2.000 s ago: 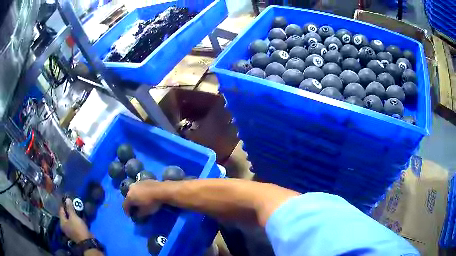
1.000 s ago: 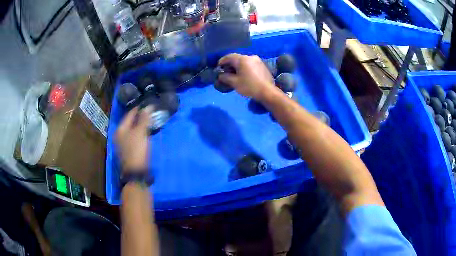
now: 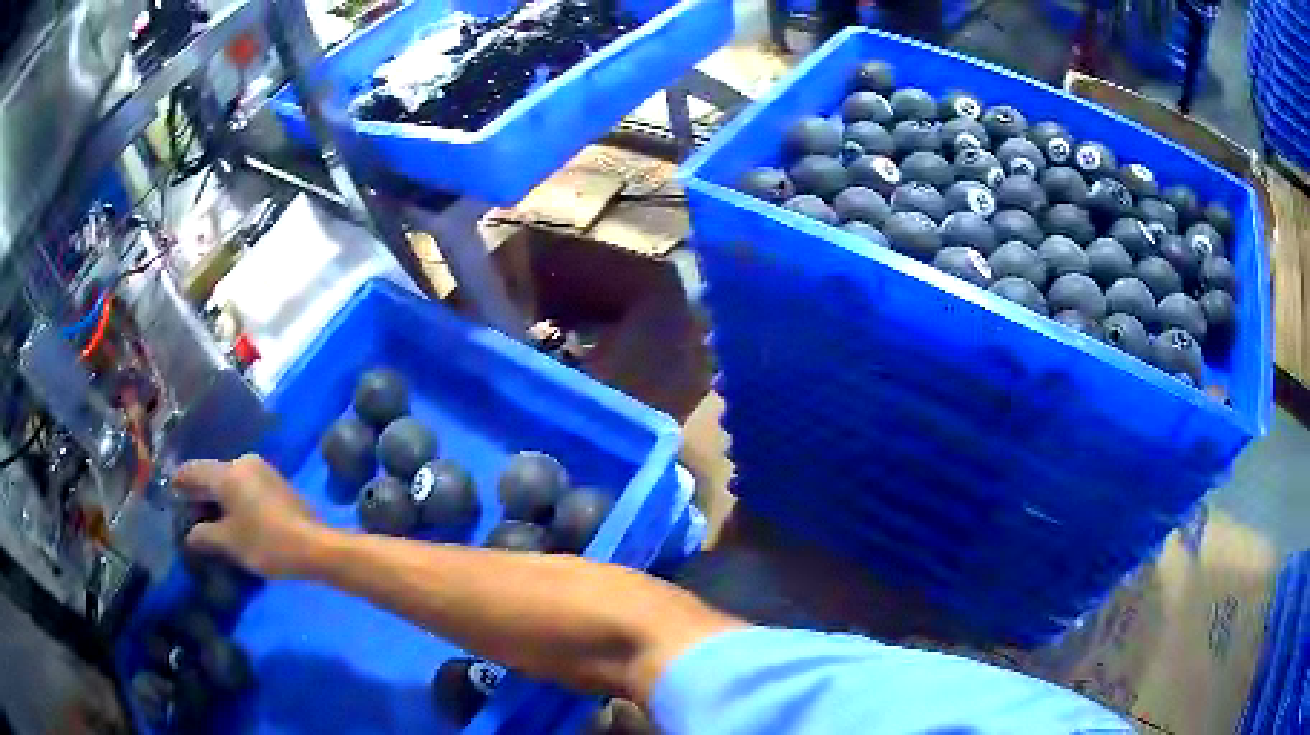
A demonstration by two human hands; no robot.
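Note:
My right hand [image 3: 253, 520] is at the left side of the blue work tray [image 3: 532, 376], near the machine. Its fingers and thumb are closed around a dark rounded thing that looks like a black ball, mostly hidden by the hand. Several black balls [image 3: 407, 447] sit grouped toward the tray's far end, one with a white number mark. More balls [image 3: 533, 485] lie by its right wall, and another marked ball [image 3: 463, 689] is near the bottom. A dark cluster of balls [image 3: 191, 663] is at lower left. My left hand is not in view.
A tall stack of blue totes [image 3: 948, 345] stands at right, its top full of marked balls. A raised blue tray [image 3: 503, 158] of thin black pieces is at upper left on a metal stand. Machine parts and wires [image 3: 101, 345] line the left edge.
The view has turned back toward the tote stack since one second ago. My left hand has left the picture. My right arm still reaches across the tray, its hand now beside the machine.

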